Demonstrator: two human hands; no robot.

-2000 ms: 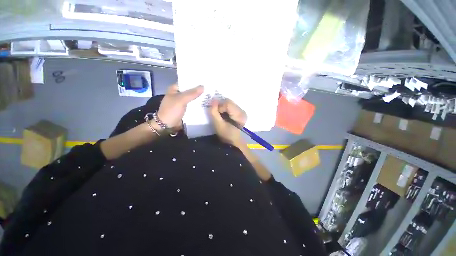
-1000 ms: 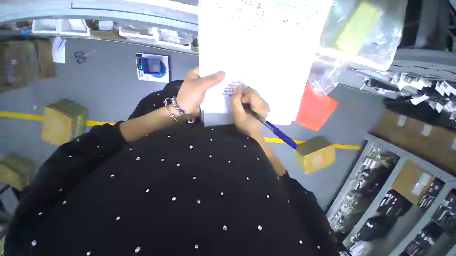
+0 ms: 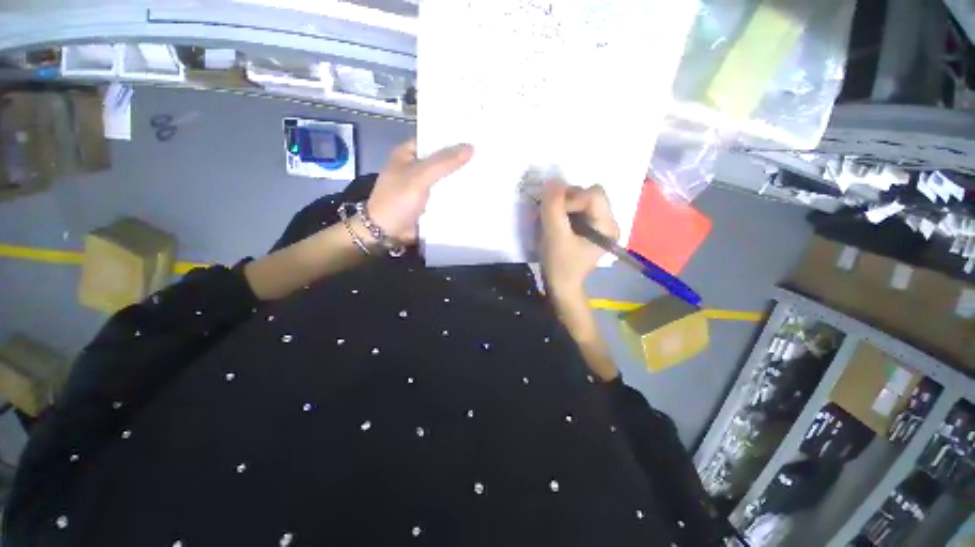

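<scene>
White paper sheets [image 3: 535, 118] with lines of marks lie in front of me, overexposed in the middle. My left hand [image 3: 412, 192] holds their left edge, with the thumb on top and the fingers hidden beneath. My right hand [image 3: 577, 230] holds a blue pen [image 3: 663, 280] over the lower part of the sheet, beside a patch of small marks. The pen tip is hidden or too blurred to tell. A clear plastic bag [image 3: 796, 102] with a yellow-green piece inside is at the right of the sheets.
Grey shelving [image 3: 257, 37] with white bins runs across the top. A scale with a blue tray [image 3: 319, 147] stands on the floor. A red-orange block [image 3: 671, 227] and cartons [image 3: 126, 265] are on the floor near a yellow line. A shelf unit [image 3: 845, 353] with bagged parts is at lower right.
Over the last second my right hand and the pen have moved right across the sheet. My left hand keeps its hold. Before that, the view shifted, moving the scene right and up in the picture.
</scene>
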